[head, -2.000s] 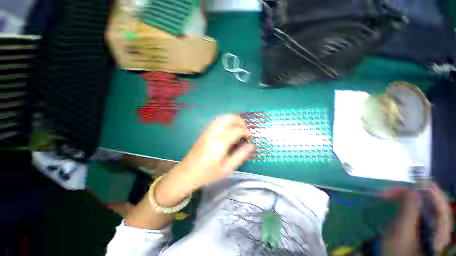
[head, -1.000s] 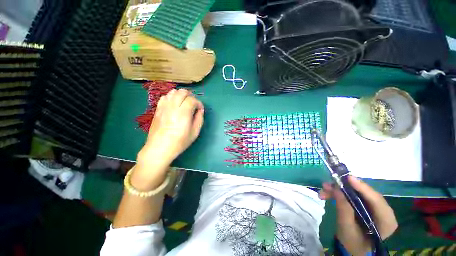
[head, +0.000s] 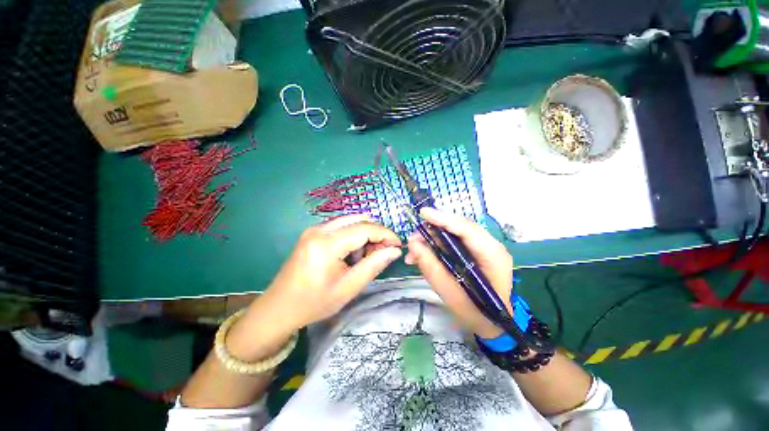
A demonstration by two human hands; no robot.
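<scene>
The soldering iron (head: 455, 259) is in my right hand (head: 472, 265), its metal tip pointing up and left over the PCB panel (head: 443, 181). Red lead wires fringe the panel's left side. My left hand (head: 329, 261) is at the panel's front edge, thumb and fingertips pinched together close to my right fingertips. A small reddish piece, seemingly a lead wire (head: 405, 245), shows between the fingertips of both hands. My hands hide the panel's front left part. A loose pile of red lead wires (head: 185, 189) lies at the left on the green mat.
The tip-cleaning pot (head: 603, 118) stands on a white paper sheet (head: 561, 202) at right. The black fume extractor fan (head: 405, 59) is behind the panel. A white cord loop (head: 303, 107), a torn cardboard box (head: 169, 105) and green spare panels (head: 164, 34) are at back left.
My left hand has left the wire pile and moved right to the panel's front edge. My right hand has brought the iron left over the panel. The view has shifted right.
</scene>
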